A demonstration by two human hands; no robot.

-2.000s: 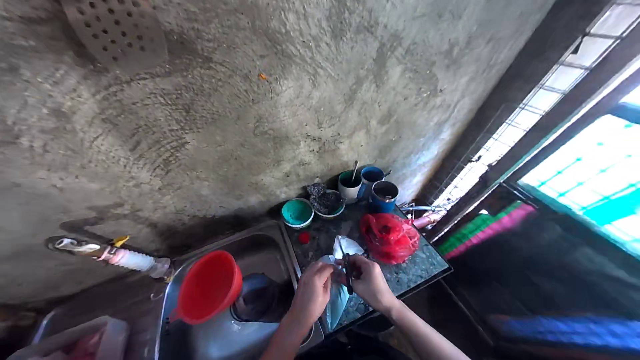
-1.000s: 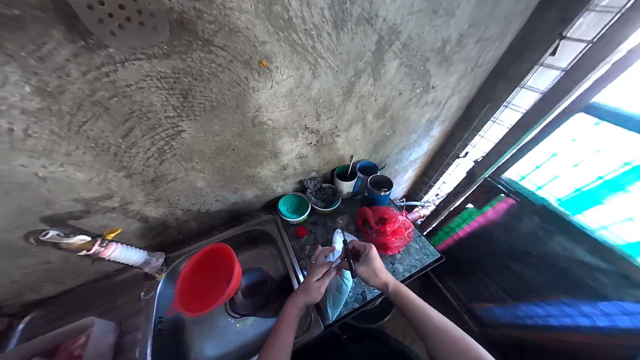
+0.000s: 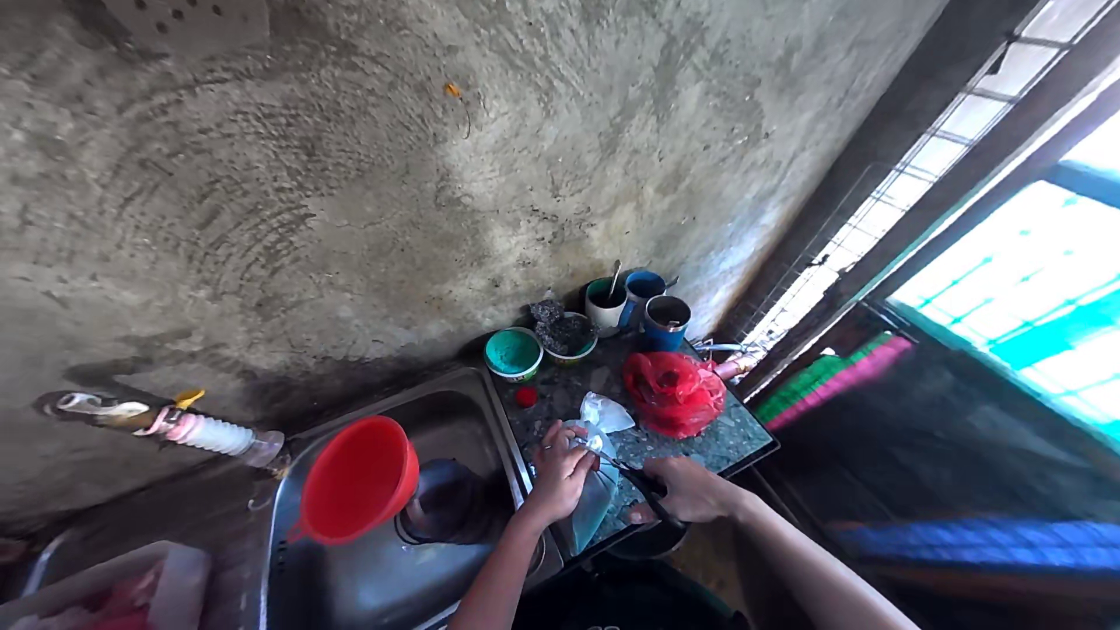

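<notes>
My left hand (image 3: 563,468) grips the neck of a clear plastic bag (image 3: 591,507) at the counter's front edge. The bag's gathered top (image 3: 605,411) sticks up past my fingers, and its lower part hangs below them with something pale bluish showing. My right hand (image 3: 687,492) holds black-handled scissors (image 3: 649,490), their blades pointing left at the bag's neck beside my left fingers. Whether the blades touch the plastic cannot be told. A crumpled red plastic bag (image 3: 674,394) lies behind my right hand. A small red cap (image 3: 526,397) sits left of the clear bag's top.
Left of the counter is a steel sink (image 3: 350,573) with a red plastic basin (image 3: 360,479) and a dark pot (image 3: 451,503). Along the wall stand a green tub (image 3: 514,353), a bowl with scouring pads (image 3: 564,335) and several mugs (image 3: 667,322). A faucet (image 3: 210,435) projects from the wall.
My right hand has moved right and toward me, away from my left hand, and the scissors show more plainly. The bag's gathered top now stands out above my left fingers.
</notes>
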